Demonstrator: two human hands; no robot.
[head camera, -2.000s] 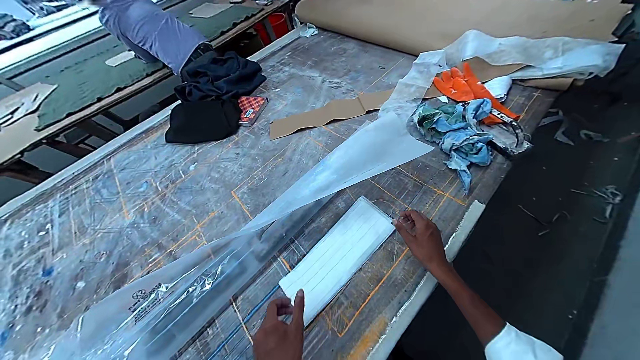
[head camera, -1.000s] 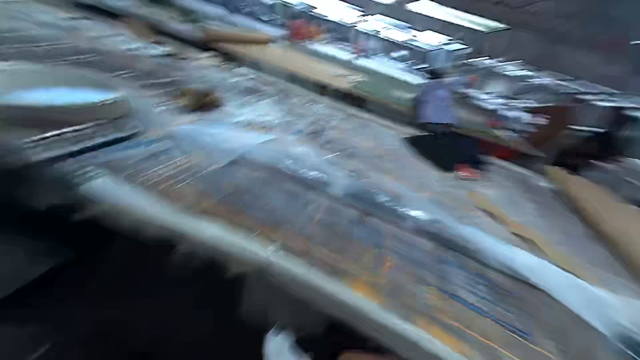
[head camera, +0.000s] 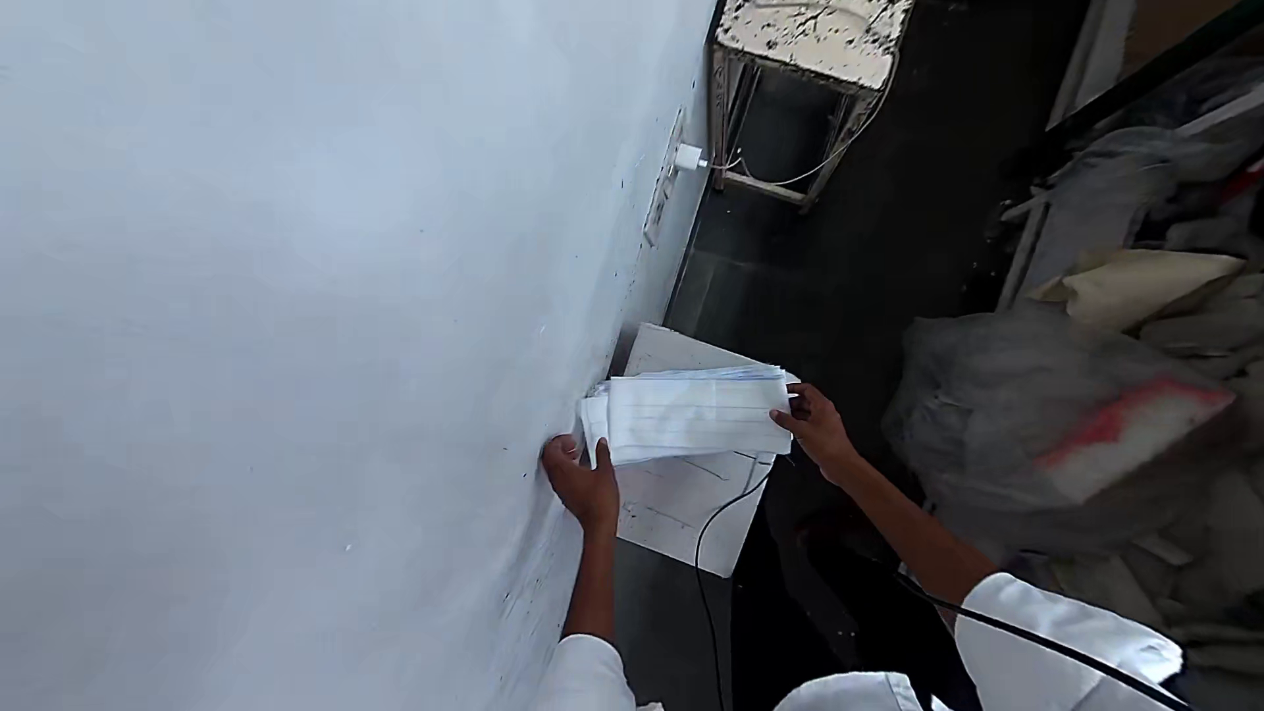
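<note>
A stack of white pleated fabric or paper pieces (head camera: 696, 417) lies over a white board-like surface (head camera: 681, 509) low beside the wall. At the stack's left end is my left hand (head camera: 585, 484), thumb raised against the edge and fingers close to the wall. My right hand (head camera: 818, 430) grips the right end, its thumb on the top piece and its fingers at the edge. A thin dark cable (head camera: 703, 553) runs down from near the stack's lower right side. Whether the left fingers pinch the pieces is hard to tell.
The white wall (head camera: 296, 346) fills the left side. A switch panel with a white plug (head camera: 688, 156) is on it, near a worn stool (head camera: 810, 39). Large translucent plastic bags (head camera: 1027, 425) and scraps line the right, beyond the dark floor (head camera: 839, 247).
The view has swung from the worktable to a wall and floor. Two seconds ago my hands were at a white pleated piece on the table; now they are at a stack of such pieces.
</note>
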